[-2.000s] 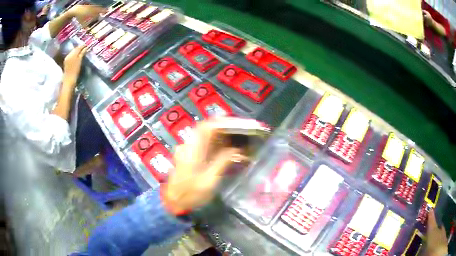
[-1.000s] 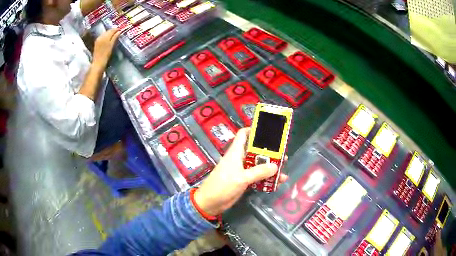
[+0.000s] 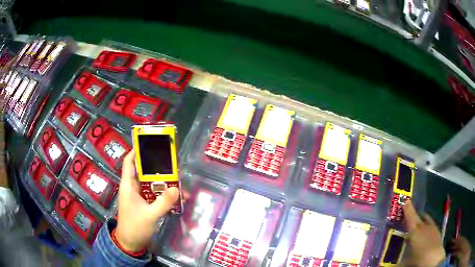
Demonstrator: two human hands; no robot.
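Observation:
My left hand (image 3: 138, 208) holds a feature phone (image 3: 156, 154) upright, front up, its yellow-edged screen black, thumb on its keys. My right hand (image 3: 424, 234) has a finger on the keys of a dark-screened phone (image 3: 404, 180) at the right end of the right clear plastic tray (image 3: 299, 201). Another dark-screened phone (image 3: 393, 247) lies below it, partly cut off. Several other phones there, such as this one (image 3: 271, 141), have glaring white screens. One pocket (image 3: 200, 219) shows only a blurred reddish shape under plastic.
A left tray (image 3: 66, 141) holds several back-up phones (image 3: 94, 180) with pale battery-bay labels. Another phone tray (image 3: 31, 78) lies at far left. A green conveyor (image 3: 250, 47) runs behind a pale rail. Red sticks (image 3: 446, 214) and part of a hand (image 3: 461, 249) show at right.
The view has swung right. My left hand still holds the black-screened phone, now more upright. My right hand has come further into view, on the end phone's keys.

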